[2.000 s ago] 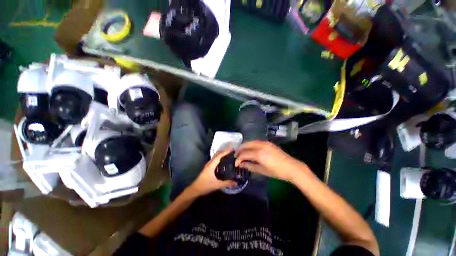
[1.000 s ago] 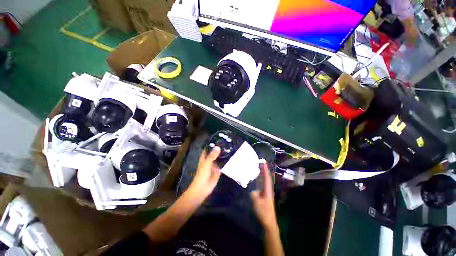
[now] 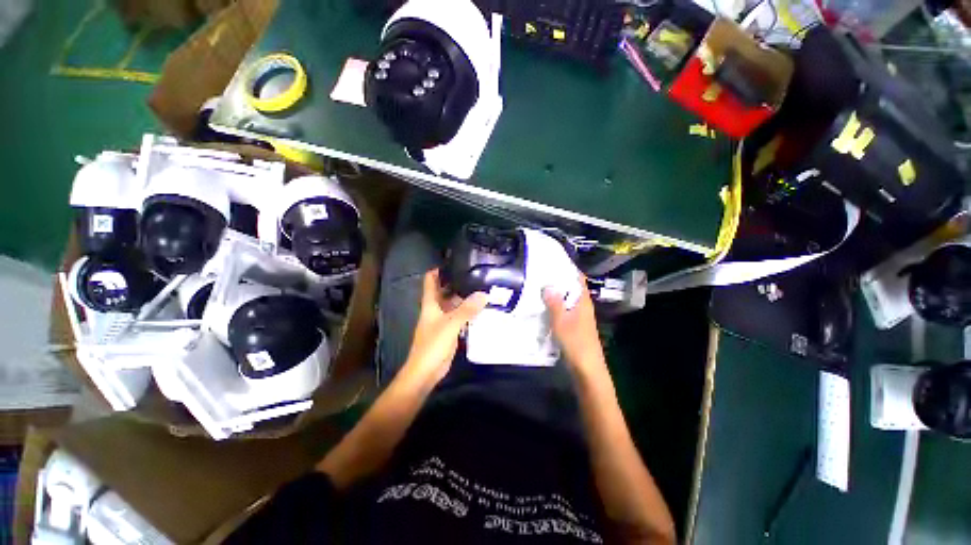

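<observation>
A PTZ dome camera (image 3: 538,271) with a white hood and black ball is held over my lap. Its black ball points left and a small white label (image 3: 497,297) shows on it. The flat white bracket plate (image 3: 511,339) is at its lower side. My left hand (image 3: 445,328) grips the black ball from the left, thumb near the label. My right hand (image 3: 572,316) grips the white hood from the right. Some fingers of both hands are hidden by the camera.
Another dome camera (image 3: 431,85) stands on the green bench (image 3: 596,170) beside a yellow tape roll (image 3: 276,83). A carton (image 3: 346,362) piled with cameras is at left. A red box (image 3: 727,91), black case (image 3: 884,138) and white strap (image 3: 751,270) are at right.
The held camera has turned from black ball up-left to ball pointing left, with its label showing. My right hand has closed on the white hood. The whole view has shifted.
</observation>
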